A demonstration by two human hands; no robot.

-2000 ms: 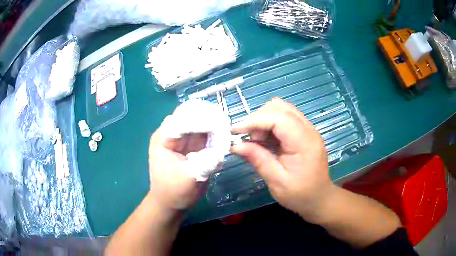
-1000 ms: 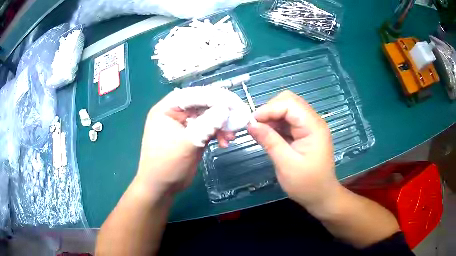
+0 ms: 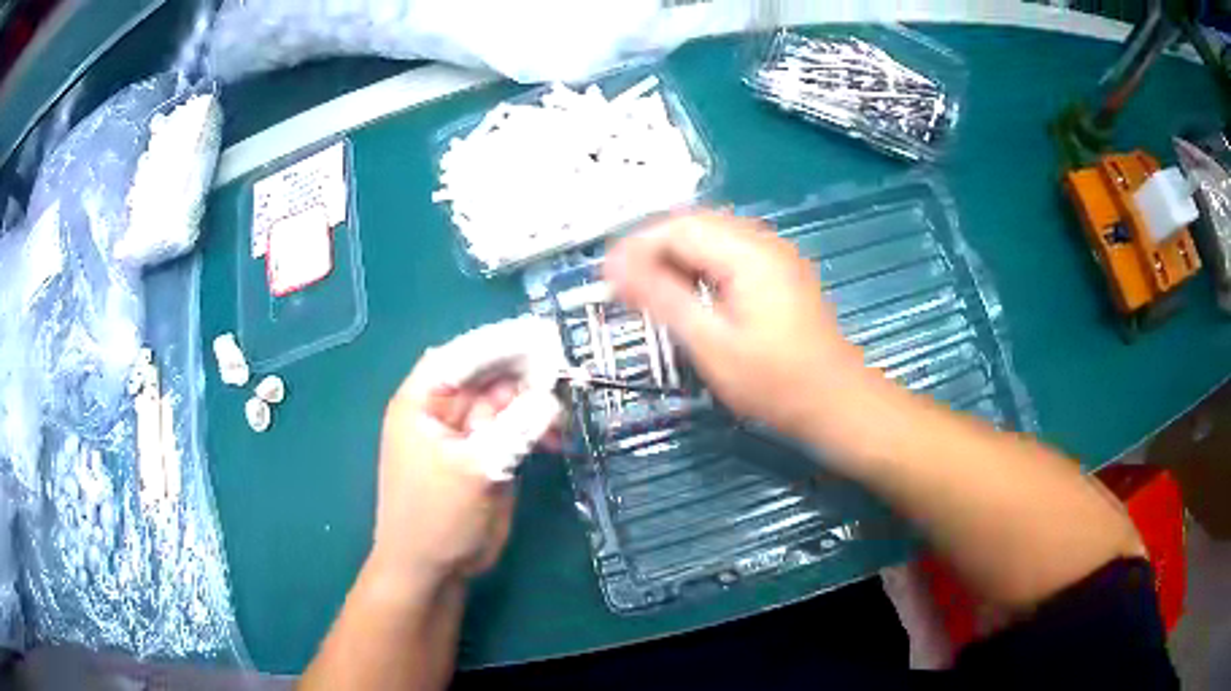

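Observation:
My left hand [image 3: 452, 459], with white ribbed finger cots, is left of the grooved tray. A thin metal shaft [image 3: 621, 386] juts right from its fingertips, over the tray; a small white piece shows at its left end. My right hand [image 3: 729, 304] is blurred above the clear grooved tray [image 3: 864, 473], its fingers near the sleeve box; whether it holds anything cannot be told. Several silver and white shafts [image 3: 628, 340] lie in the tray's upper left, partly hidden by my right hand. The sleeve box [image 3: 567, 176] is heaped with white sleeves.
The shaft box [image 3: 857, 92] is at the back. An orange fixture [image 3: 1131, 240] is at the right. A label card [image 3: 300, 216] in a clear lid and loose white pieces [image 3: 263, 398] lie left. Plastic bags [image 3: 101, 446] cover the far left. A red stool [image 3: 1147, 540] is below right.
My right hand has moved up and away from my left fingertips, uncovering shafts in the tray. My left hand has lowered slightly, and the metal shaft now shows jutting from it.

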